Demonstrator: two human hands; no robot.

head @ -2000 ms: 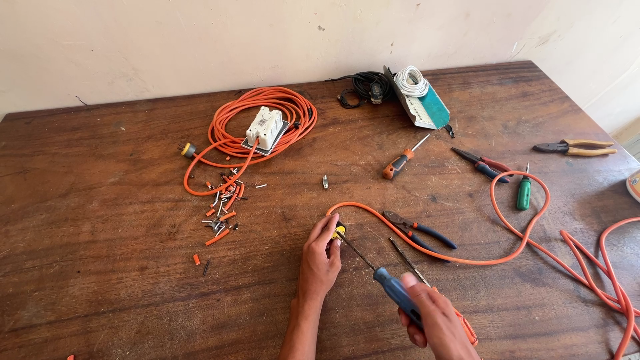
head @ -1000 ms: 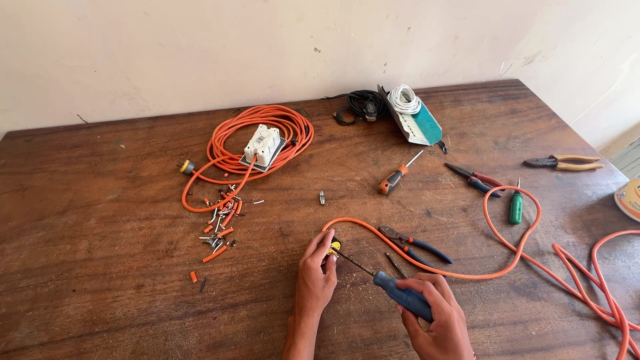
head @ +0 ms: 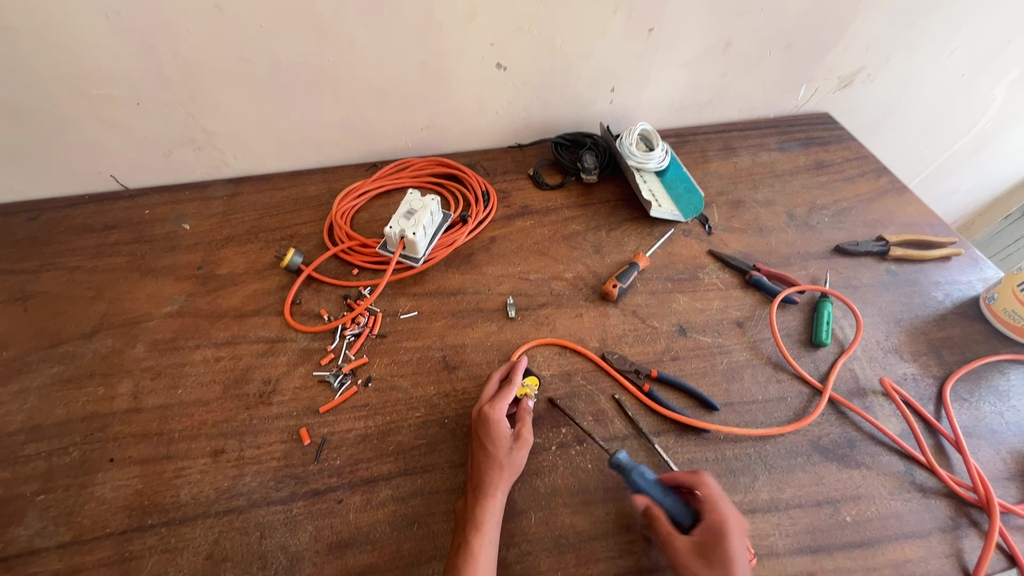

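My left hand (head: 502,428) holds a small yellow and black electrical plug (head: 528,386) between its fingers, at the end of an orange cable (head: 724,428). My right hand (head: 700,520) grips the blue-grey handle of a screwdriver (head: 652,490). The screwdriver's tip points toward the plug, a little to its right and apart from it. Another thin metal shaft (head: 644,430) lies on the table beyond my right hand, its near end hidden by the hand. Diagonal cutting pliers (head: 676,388) with blue and orange handles lie partly under the orange cable.
A coiled orange cable (head: 344,212) surrounds a white outlet box (head: 414,222). Cable scraps (head: 352,344) lie below it. Behind are black cable (head: 580,156) and white wire (head: 642,146). To the right are an orange-black screwdriver (head: 626,276), long-nose pliers (head: 756,274), a green screwdriver (head: 822,320) and combination pliers (head: 896,247).
The screwdriver in my right hand has moved back from the plug; its tip was at the plug in the earlier frames. My left hand still holds the plug.
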